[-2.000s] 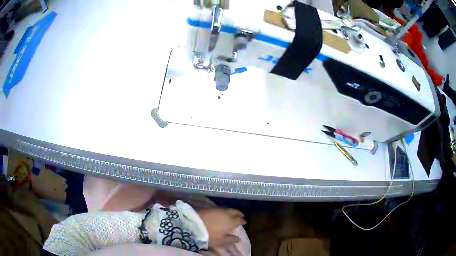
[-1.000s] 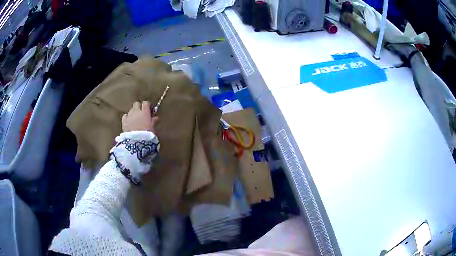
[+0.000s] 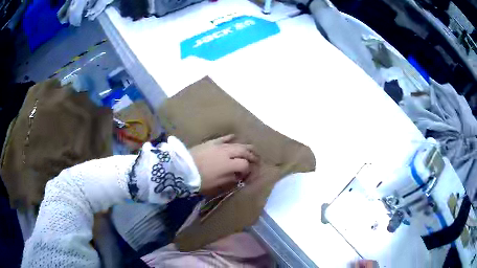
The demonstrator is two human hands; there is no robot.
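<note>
A brown garment panel (image 3: 209, 115) lies across the white table and hangs over its front edge towards my lap. My left hand (image 3: 227, 163) is on the panel, fingers curled on the cloth near the upper end of a metal zipper (image 3: 222, 196). The zipper runs slanting down and left from my fingers. Cloth under my palm is hidden. Of my right hand (image 3: 364, 263) only a small blurred part shows at the bottom edge, right of centre; what it holds cannot be told.
Stacked brown panels (image 3: 63, 138) lie at the left, with scissors (image 3: 137, 131) on cardboard beside them. The sewing machine head (image 3: 418, 178) and bed cover (image 3: 361, 214) are at the right. A blue label (image 3: 227, 37) is on the table.
The view has swung right from the stack. My left hand has moved from the stack to the table, and a brown panel now lies there under it. Part of my right hand now shows.
</note>
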